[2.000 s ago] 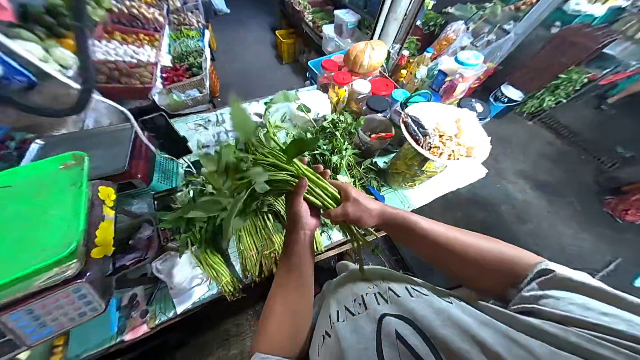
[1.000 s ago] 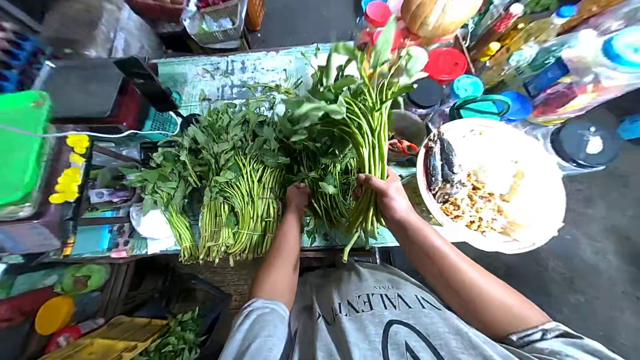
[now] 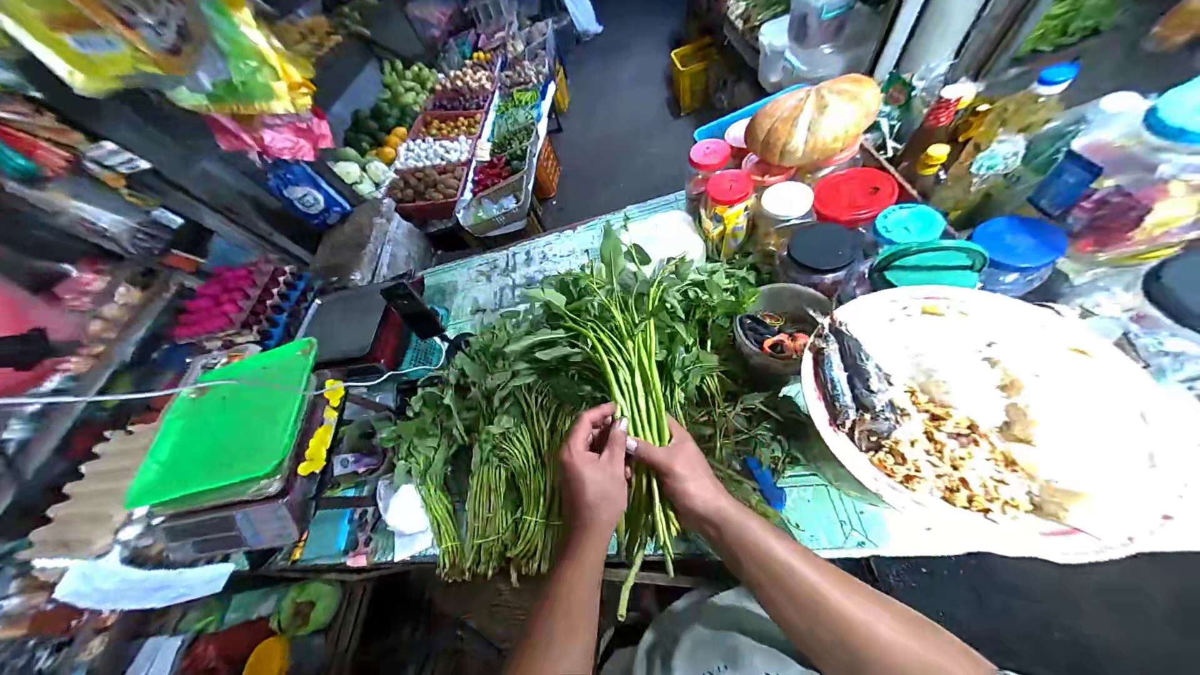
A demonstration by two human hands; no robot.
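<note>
A bunch of long-stemmed leafy greens (image 3: 636,375) stands tilted in front of me, leaves pointing away. My right hand (image 3: 677,469) is closed around its stems from the right. At the left side of the same stems is my left hand (image 3: 596,459), thumb and fingertips pinched together close to my right thumb; whether a tie lies between them cannot be made out. Tied bundles of similar greens (image 3: 511,487) lie on the table just left of my hands. More loose leafy greens (image 3: 722,375) lie behind and to the right.
A large white tray (image 3: 947,300) of fish and dried food takes up the right. Behind it stand lidded jars (image 3: 855,199) and a bowl (image 3: 783,361) of rubber-like bands. To the left are a scale with a green tray (image 3: 230,422) and a phone (image 3: 412,309).
My left hand has come from the bundles on the table to the stems in my right hand. The view has swung, showing more of the stalls beyond.
</note>
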